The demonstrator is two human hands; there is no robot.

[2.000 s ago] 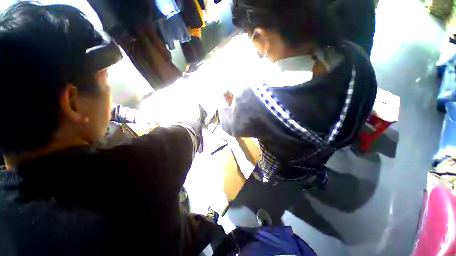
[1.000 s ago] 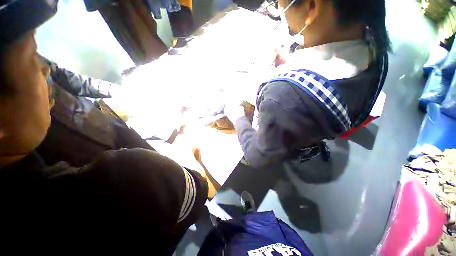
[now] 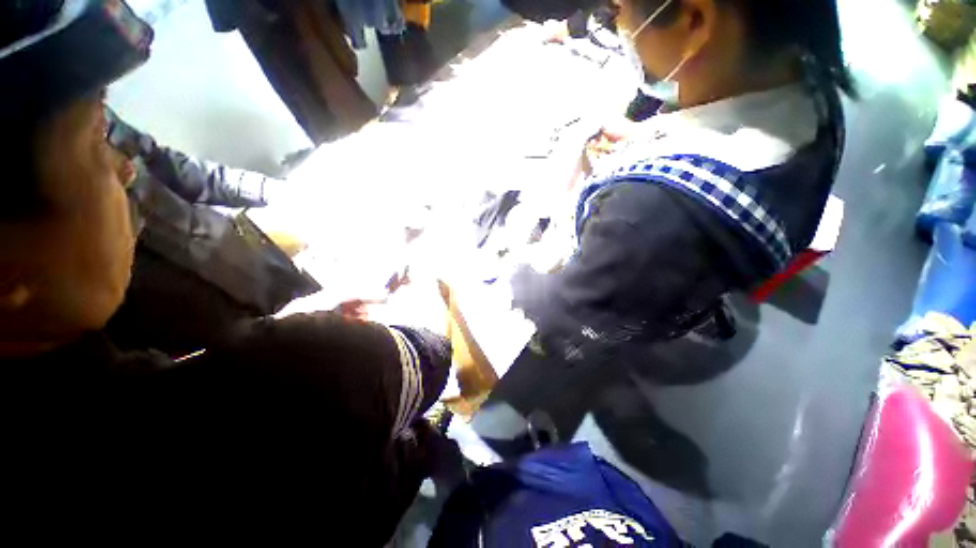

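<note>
Neither of my hands is in the picture. In front of me is a bright inspection table [image 3: 353, 177], strongly overexposed. Pale and dark cloth [image 3: 498, 219] lies on it, its outlines mostly washed out. Other people's hands and sleeves are at the cloth; what they hold is too bright to tell. My own dark blue clothing with white lettering [image 3: 567, 498] shows at the bottom centre.
A person in a dark top with striped cuff [image 3: 246, 428] stands close at left. A person in a checked-trim apron [image 3: 696, 236] sits at right on a red stool [image 3: 790, 276]. A pink bag [image 3: 908, 471], blue bags [image 3: 942, 273] and tan cloth [image 3: 947, 364] line the right side.
Since one second ago, the view has shifted slightly, with the table's people and bags a little further right. The near person's forearm has drawn in, and the seated person's arm has moved over the table edge.
</note>
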